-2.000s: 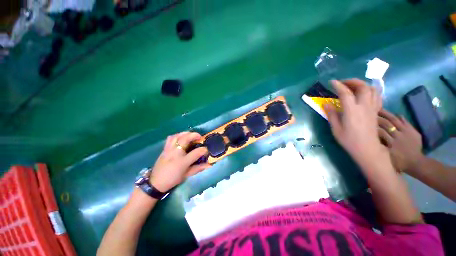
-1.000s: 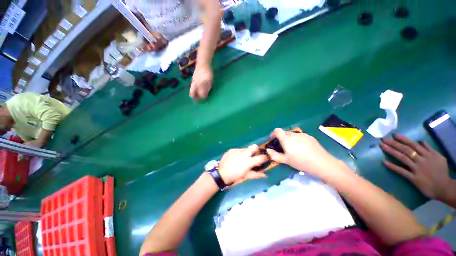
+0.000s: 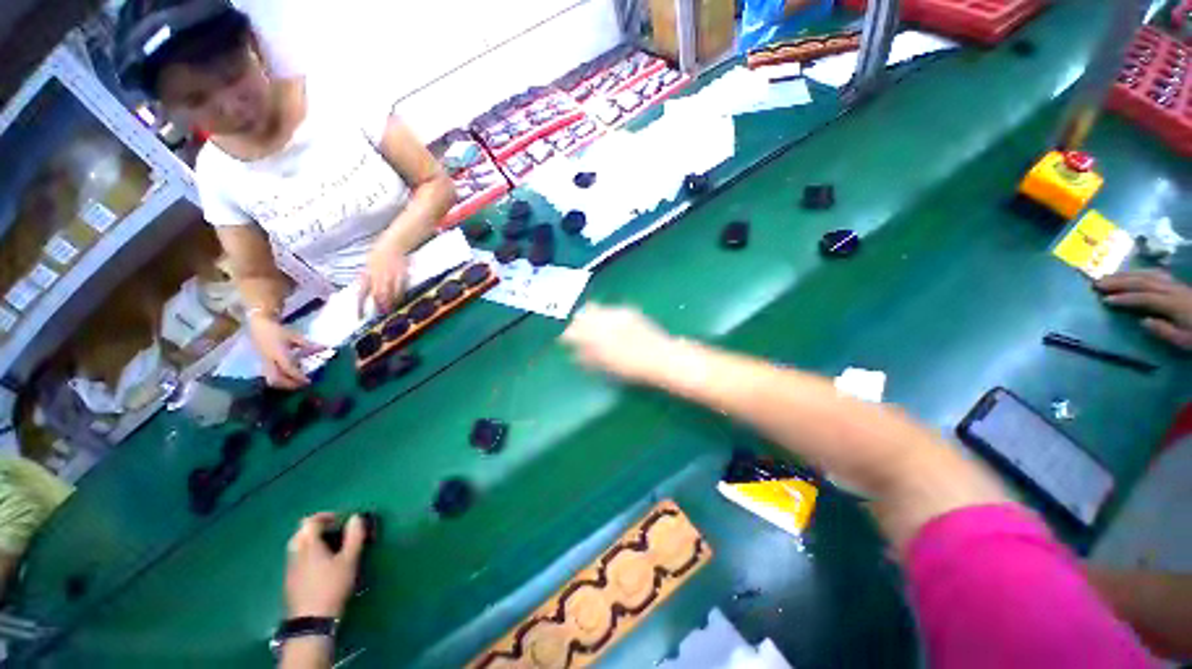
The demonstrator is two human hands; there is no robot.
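Observation:
My left hand (image 3: 323,555) is at the lower left over the green bench, with its fingers on a small black watch unit (image 3: 352,532). My right arm reaches across the bench to the far side. My right hand (image 3: 614,342) is blurred there, near a white paper, and I cannot tell whether it holds anything. The long orange-brown fixture (image 3: 614,595) lies in front of me with empty cavities, its near end cut off by the frame edge. Two loose black units, one (image 3: 489,434) and another (image 3: 452,497), lie between my hands.
A black-and-yellow card (image 3: 782,499) lies under my right forearm. Right of it are a phone (image 3: 1039,454), a black pen (image 3: 1098,352) and another person's hand (image 3: 1150,303). Across the bench a coworker (image 3: 320,170) works beside a filled fixture (image 3: 425,314) and a scatter of black units.
The view has swung up and towards the far side. Both hands have left the fixture, whose cavities now show empty. My left hand moved to the left, my right hand far across the bench.

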